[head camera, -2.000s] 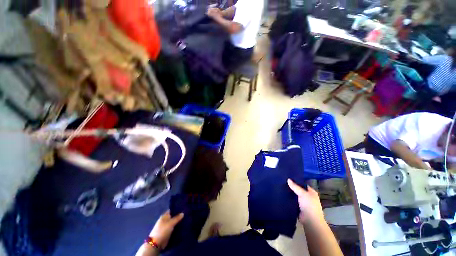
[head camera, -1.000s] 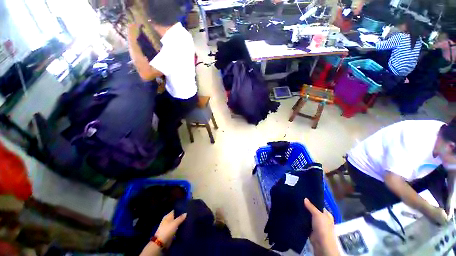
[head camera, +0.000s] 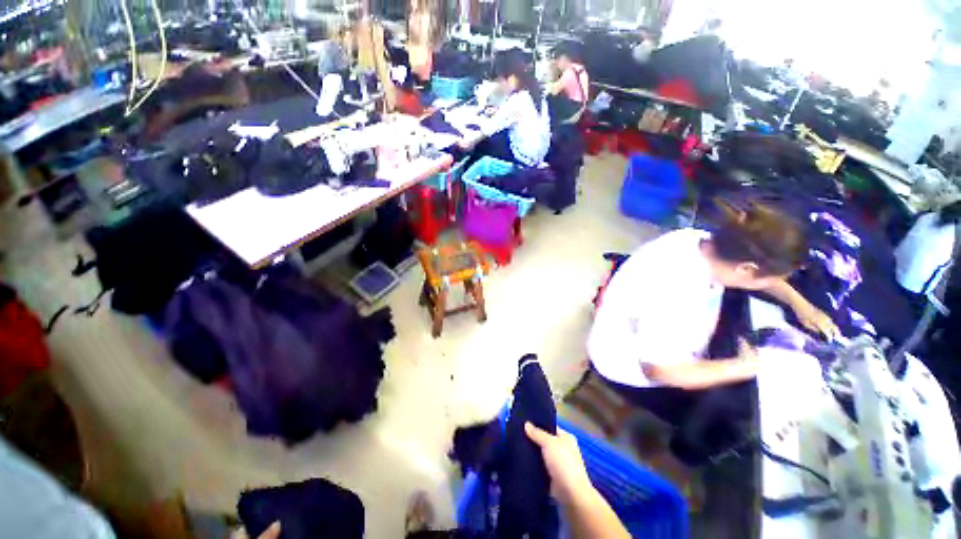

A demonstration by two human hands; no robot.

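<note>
My right hand point(head camera: 559, 455) grips a bundle of dark navy cut pieces point(head camera: 528, 426) at its right edge. The bundle is seen nearly edge-on, upright, with a small pale strip at its top, above a blue basket point(head camera: 622, 486). My left hand point(head camera: 270, 531) is mostly cut off by the bottom edge; only fingertips show against a dark piece or stack point(head camera: 302, 508). The fingers hold its lower left side.
A person in a white shirt point(head camera: 653, 305) bends over a sewing machine point(head camera: 869, 442) at right. A wooden stool point(head camera: 454, 282) stands ahead. A purple-navy heap point(head camera: 285, 353) lies left, beside a white table point(head camera: 248, 226). Another blue basket point(head camera: 651, 187) stands farther back.
The view has swung right, away from the pressing table and iron. The right-hand bundle has turned from showing its flat face and white ticket to nearly edge-on. Both hands keep their pieces.
</note>
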